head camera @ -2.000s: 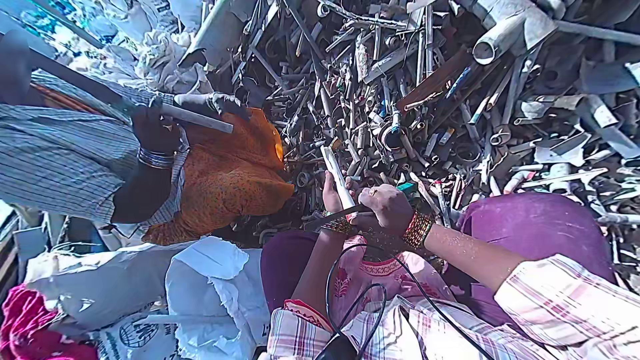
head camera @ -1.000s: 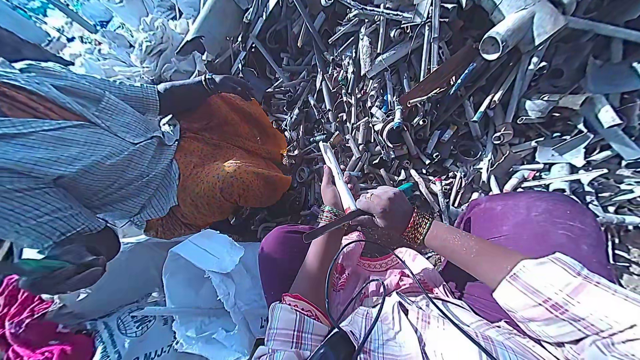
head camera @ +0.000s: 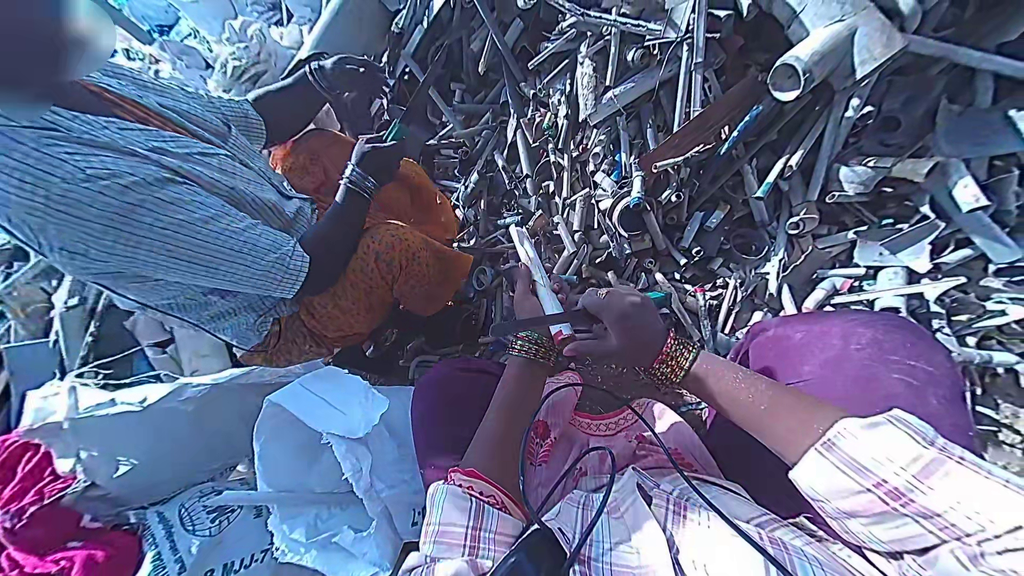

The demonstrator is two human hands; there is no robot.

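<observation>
A white plastic pipe piece [head camera: 541,276] is gripped in my left hand [head camera: 528,300], tilted with its upper end pointing away from me. My right hand [head camera: 628,324] holds a knife with a dark blade [head camera: 528,323]; its green handle shows past the fingers. The blade lies across the lower end of the pipe, close to a reddish mark. Small pale shavings dot my right forearm. Both hands are over my lap, in front of the heap of pipe scraps [head camera: 592,200].
At the left a co-worker in a striped shirt [head camera: 176,208] sits close by, something green in one hand [head camera: 374,156]. White sacks [head camera: 344,448] lie at the lower left. A wider pipe [head camera: 808,68] rests on the heap at the upper right. A black cable [head camera: 524,456] hangs over my lap.
The knife blade has moved to the pipe's lower end near my left wrist. The co-worker's hands, apart one second ago, are now close together over the orange cloth.
</observation>
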